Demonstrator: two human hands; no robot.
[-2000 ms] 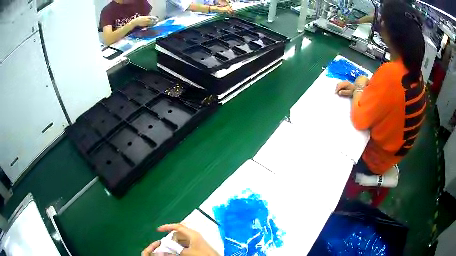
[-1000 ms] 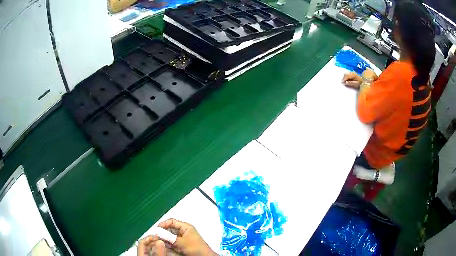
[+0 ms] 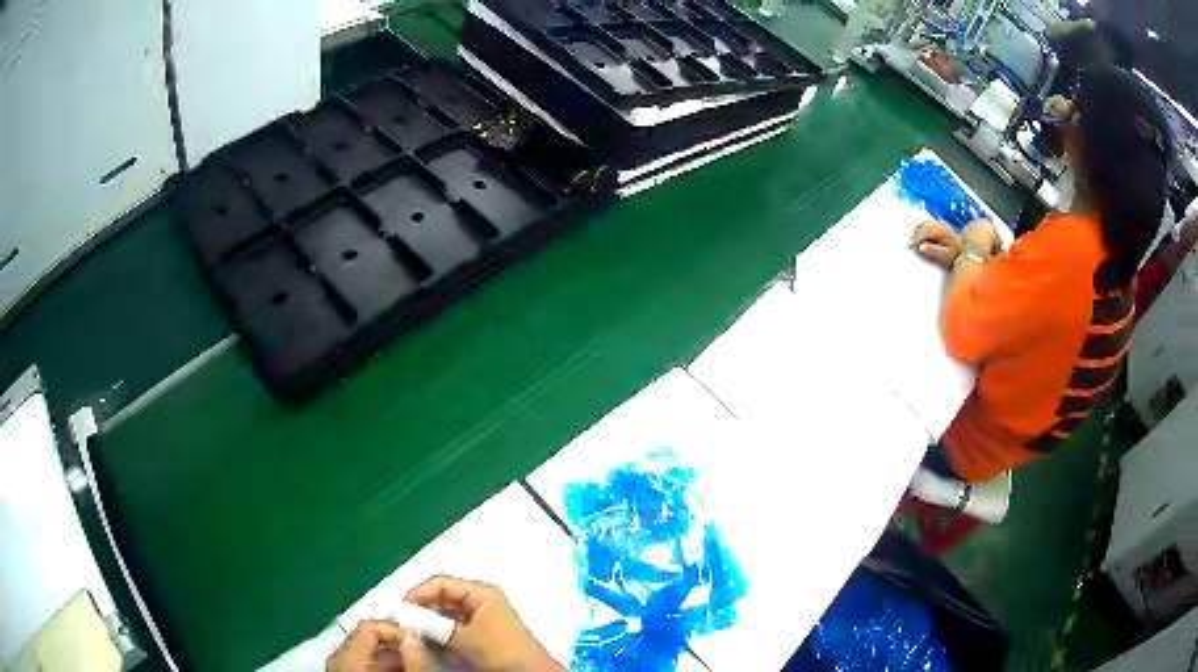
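My left hand (image 3: 373,647) and my right hand (image 3: 481,630) are close together at the bottom edge, left of centre, both partly cut off. Between them is a small white finger cot (image 3: 426,622). The fingers of my left hand are curled at its lower left end. Its other end lies against the fingers of my right hand; whether it sits on a finger there cannot be told. A crumpled pile of blue film (image 3: 650,558) lies on the white bench cover (image 3: 775,473) to the right of my hands.
A green belt (image 3: 486,407) runs beyond the bench. Black trays (image 3: 381,223) lie on it, with stacked black trays (image 3: 657,79) behind. A person in orange (image 3: 1031,341) is at the right, by more blue film (image 3: 935,192). A dark bag of blue film (image 3: 880,630) is below the bench. Cream plate (image 3: 79,641) at lower left.
The view has shifted, so the trays sit higher in the picture. My hands have moved closer together around the white finger cot than two seconds ago.
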